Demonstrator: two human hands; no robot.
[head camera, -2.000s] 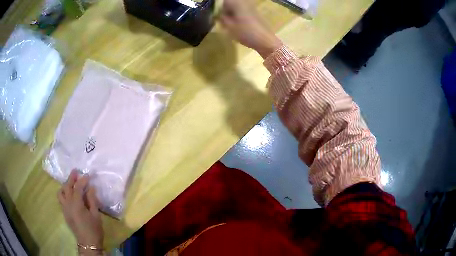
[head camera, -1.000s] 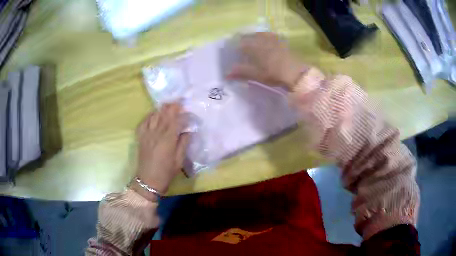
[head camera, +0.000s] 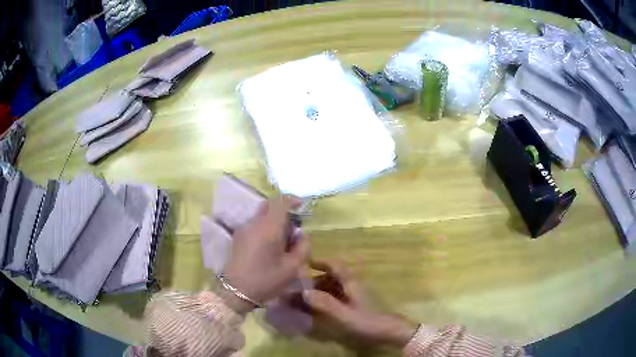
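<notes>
A pale grey-lilac pouch (head camera: 240, 202), partly folded, lies at the front of the table below the bag stack. My left hand (head camera: 261, 254) grips it from above, with a bracelet at the wrist. My right hand (head camera: 349, 307) is close beside it to the right, its fingers blurred at the pouch's lower end. The hands hide much of the pouch. The stack of empty poly bags (head camera: 321, 132) lies flat beyond the hands, bluish-white with a small dark mark.
Unpacked pouches (head camera: 84, 230) are piled at left, with more (head camera: 115, 122) at upper left. A black tape dispenser (head camera: 526, 174) stands at right, near packed pouches (head camera: 558, 90). A green tape roll (head camera: 433, 90) stands by loose clear plastic (head camera: 446, 59).
The bagged pouch that was under both hands is gone from in front of me. Both hands are now at an unbagged pouch. The view has shifted and shows more of the table.
</notes>
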